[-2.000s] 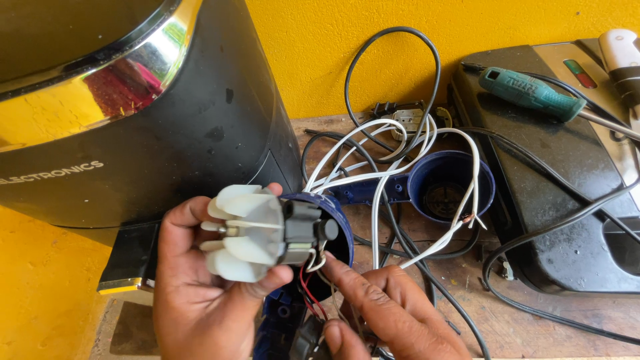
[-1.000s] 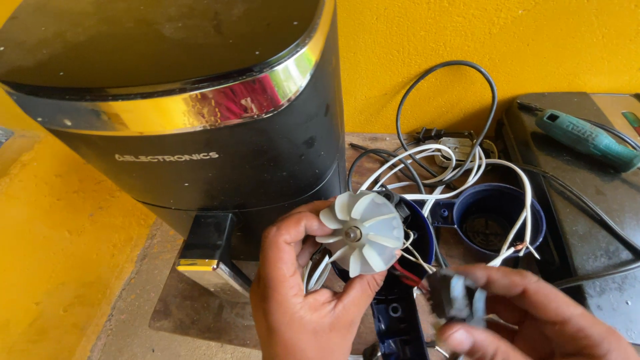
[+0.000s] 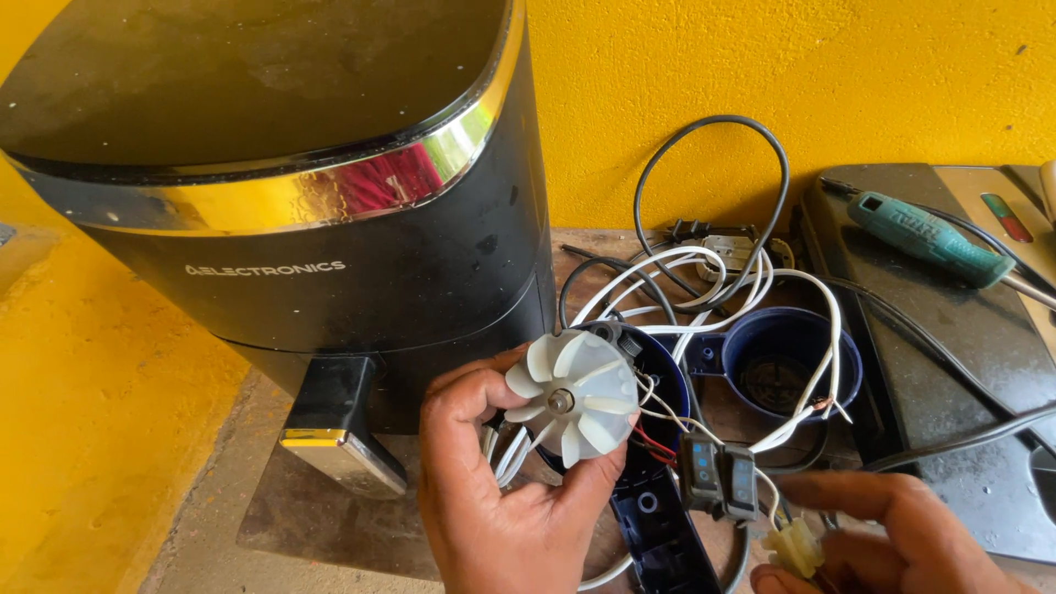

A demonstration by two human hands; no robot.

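Between the thumb and fingers of my left hand [image 3: 511,487] is a motor with a white plastic fan impeller [image 3: 577,396], its hub nut facing up. The dark motor body is mostly hidden behind it. Thin wires run from it to a pair of black rocker switches [image 3: 718,478], which hang beside my left hand. At the lower right, my right hand [image 3: 883,536] pinches a yellowish plastic wire connector [image 3: 794,546]. Beneath lies a dark blue plastic housing [image 3: 664,528] with a round shell and a handle part. Its other round half [image 3: 792,363] lies to the right.
A large black air fryer [image 3: 388,297] stands at the left, its handle [image 3: 338,412] jutting forward. White cable [image 3: 833,330] with bare copper ends and black cable [image 3: 784,165] loop behind the hands. A teal-handled screwdriver [image 3: 928,239] rests on a black appliance [image 3: 949,355] at the right.
The impeller has turned from side-on to facing the camera. My right hand has gone from the black switches, held one second ago, to the yellowish connector.
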